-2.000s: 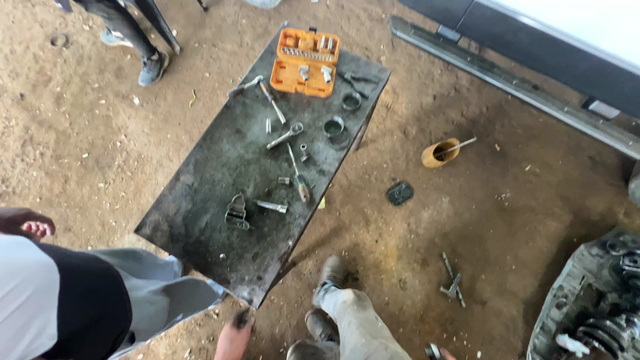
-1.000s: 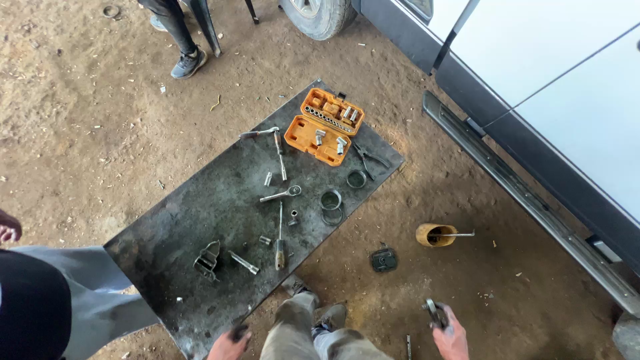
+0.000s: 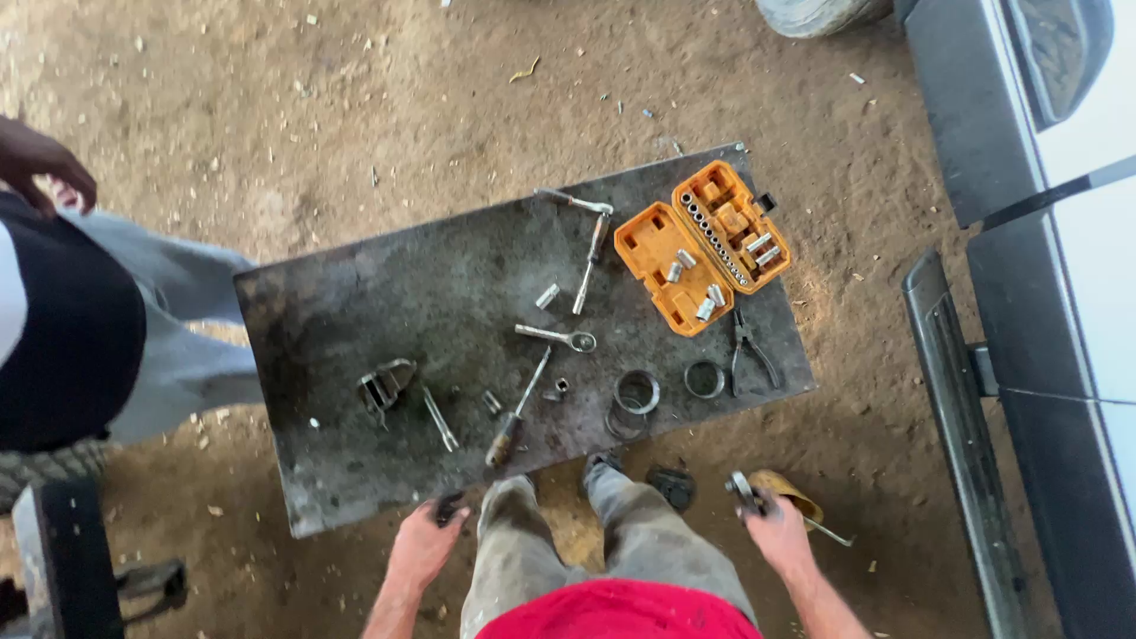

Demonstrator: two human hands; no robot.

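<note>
My left hand (image 3: 428,537) is closed on a small dark part just off the near edge of the metal table (image 3: 337,293). In my right hand (image 3: 774,524), beyond the same edge, is a small metal part. On the tabletop lie a screwdriver (image 3: 504,441), a ratchet (image 3: 557,337), a jointed socket handle (image 3: 589,257), pliers (image 3: 745,351), a metal rod-like tool (image 3: 439,419) and a dark metal bracket (image 3: 384,388). Metal rings (image 3: 637,392) rest near the front edge. An orange socket case (image 3: 673,271) lies unfolded, with sockets in both halves.
A person (image 3: 80,319) stands at the table's left end. At right are a vehicle's side step (image 3: 963,444) and door (image 3: 1056,319). On the dirt floor are a yellowish container (image 3: 790,493) with a rod and a dark flat part (image 3: 671,487). A wheel (image 3: 816,11) shows above.
The view has turned noticeably. My right hand, at the frame's lower edge two seconds ago, has come fully into view with the metal part in it. The tools on the table lie as before.
</note>
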